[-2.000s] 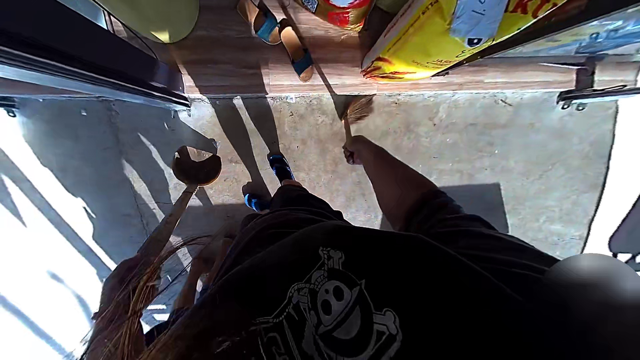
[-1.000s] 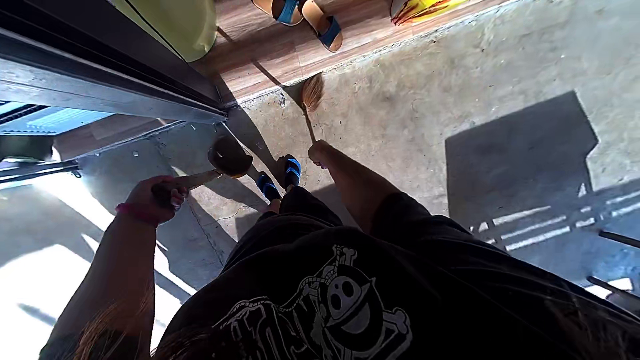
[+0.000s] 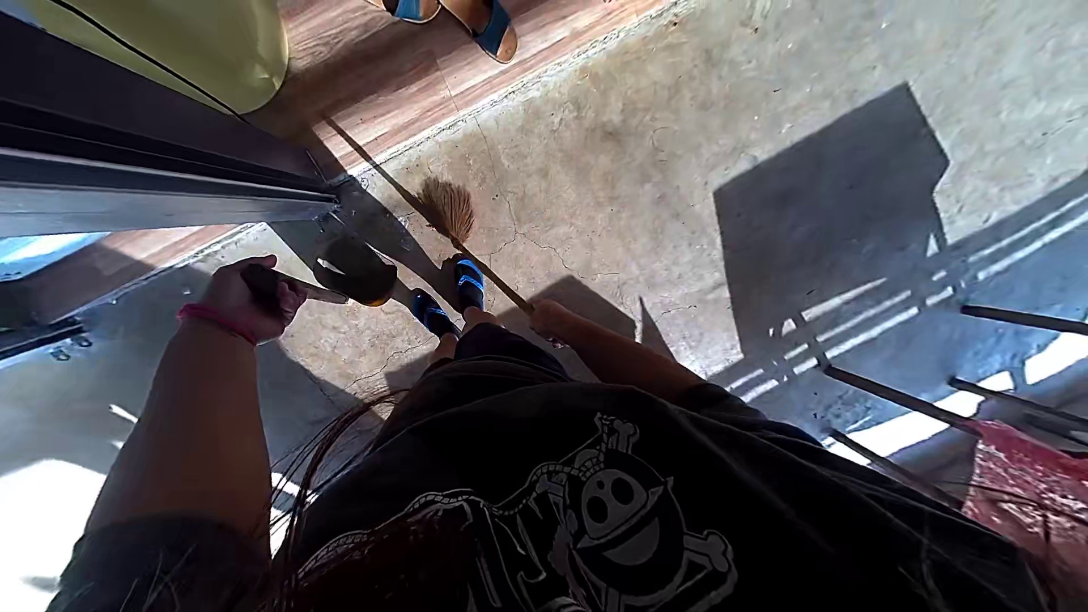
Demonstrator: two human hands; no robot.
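My left hand, with a pink band at the wrist, is closed around the handle of a round, dark-bowled scoop or ladle. The bowl is to the right of the hand, above the concrete floor, and its exact kind is unclear. My right hand grips the thin stick of a broom. The broom's tan bristles fan out up and left of that hand, near the edge of the wood-look step. Both my feet, in blue-strapped sandals, stand between the two tools.
Blue-strapped tan sandals lie on the wood-look step. A large yellow-green container stands upper left, behind a dark metal door frame. Dark metal legs and a red patterned cloth are at the lower right.
My left hand with the scoop has come up from the lower left to beside the door frame. The view has swung, and the yellow bag has left it. My right hand still holds the broom.
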